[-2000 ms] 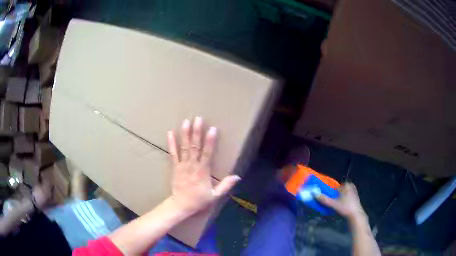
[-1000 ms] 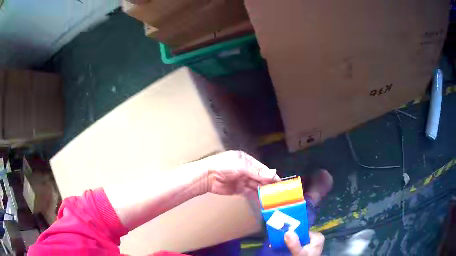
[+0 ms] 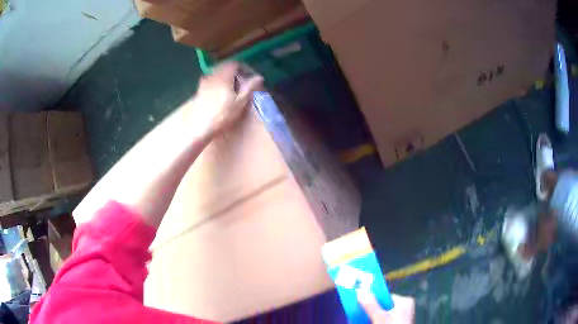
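Observation:
A large brown carton (image 3: 234, 253) lies tilted in front of me, with a dark line across its flaps. My left hand (image 3: 227, 95), blurred, is at the carton's far corner with its fingers on the end of a shiny strip of clear packing tape (image 3: 272, 117). The strip runs from there along the carton's edge towards the tape gun. My right hand (image 3: 391, 310), partly cut off by the bottom edge, grips the orange and blue tape gun (image 3: 358, 269) at the carton's near corner.
A large carton (image 3: 437, 69) marked K16 stands at upper right. Brown boxes (image 3: 234, 22) rest on a green crate (image 3: 285, 58) behind. More boxes (image 3: 47, 152) are at left. A white roll or tube (image 3: 561, 88) lies at far right. A person's blurred arm (image 3: 548, 231) shows at the right edge.
My left hand has moved from the tape gun up to the carton's far corner, and a tape strip now shows between them. A person has appeared at right.

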